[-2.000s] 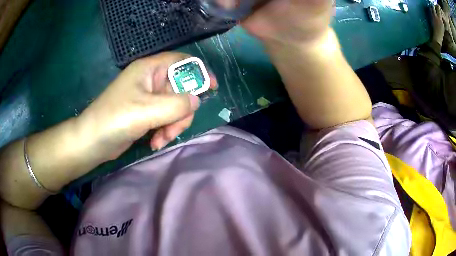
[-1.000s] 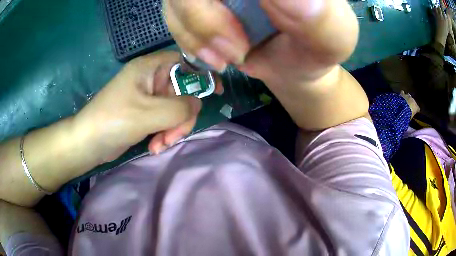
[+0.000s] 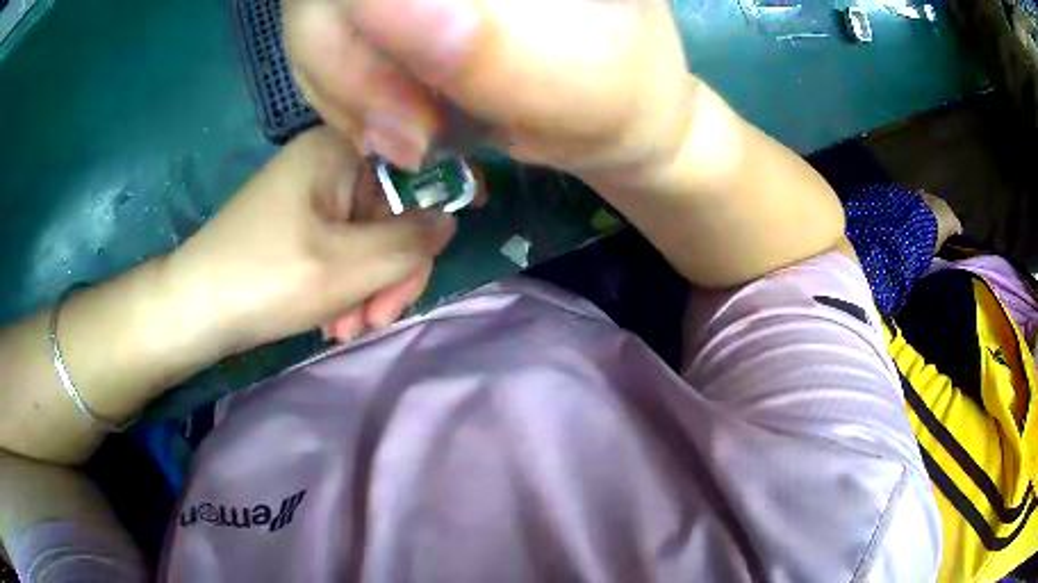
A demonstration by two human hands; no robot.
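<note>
My left hand [image 3: 330, 233] grips a white rounded-square housing [image 3: 393, 188] by its edges, low in front of me at centre left. A green circuit board [image 3: 446, 180] with a pale block on it sits inside the housing. My right hand [image 3: 501, 74] is large and close to the camera, directly over the housing's upper edge, and is closed around a dark grey screwdriver [image 3: 458, 128]. Only a blurred dark part of the screwdriver shows; its tip and the housing's upper edge are hidden by the fingers.
A black perforated tray [image 3: 271, 74] lies behind my hands on the green bench [image 3: 125, 137], mostly covered by my right hand. A pale scrap [image 3: 517, 249] lies near the bench edge. A white part [image 3: 857, 24] lies at the far right. A person in yellow and black [image 3: 979, 387] is at my right.
My right hand with the screwdriver has come from over the tray, leftward and closer, to above the housing, covering more of the tray. My left hand stays nearly in place, still holding the housing.
</note>
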